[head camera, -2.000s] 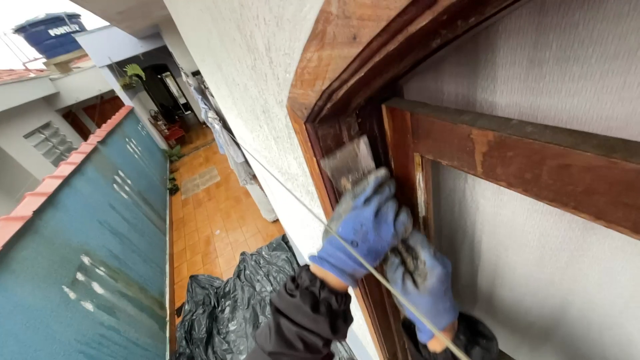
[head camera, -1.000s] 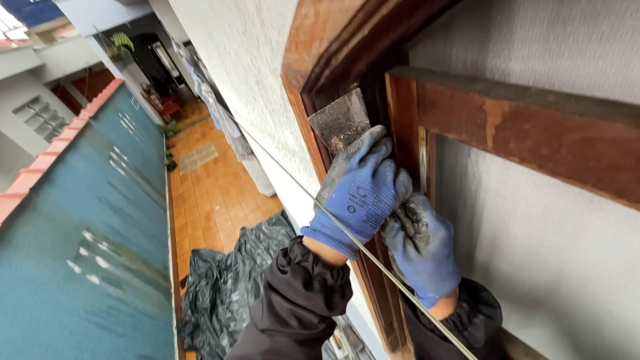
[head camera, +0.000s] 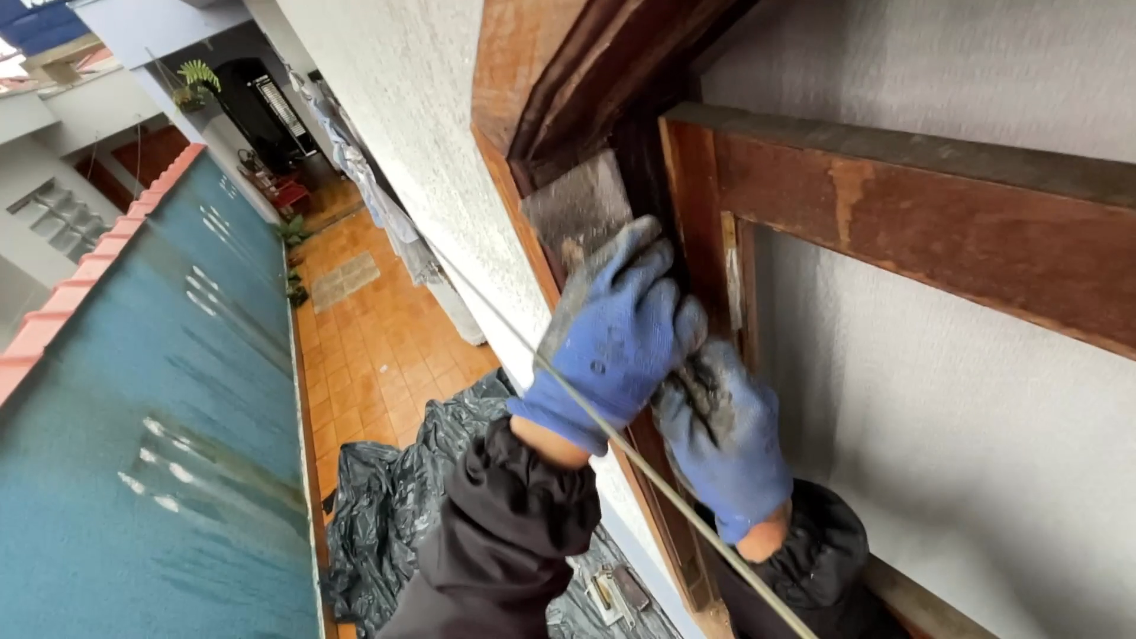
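Observation:
My left hand (head camera: 612, 346), in a blue glove with a dirty dark coating, grips a scraper with a wide, stained metal blade (head camera: 579, 209). The blade lies against the dark inner face of the wooden window frame (head camera: 515, 80), just below its angled corner. Close beside and below it, my right hand (head camera: 728, 426) is closed in a matching glove, touching the left one; its fingers and whatever they hold are mostly hidden. A reddish-brown wooden sash (head camera: 958, 213) stands to the right, with worn patches of finish.
A thin taut cord (head camera: 657, 479) crosses in front of my wrists. Black plastic sheeting (head camera: 382, 524) covers part of the orange tiled floor (head camera: 382, 355), with small tools (head camera: 617, 595) on it. A white textured wall (head camera: 426, 133) adjoins the frame; a blue wall (head camera: 160, 426) runs along the left.
The scraper blade shows more of its face than two seconds ago, when it was tilted higher by the frame's corner. Both hands stay close together at the frame. The view has shifted slightly.

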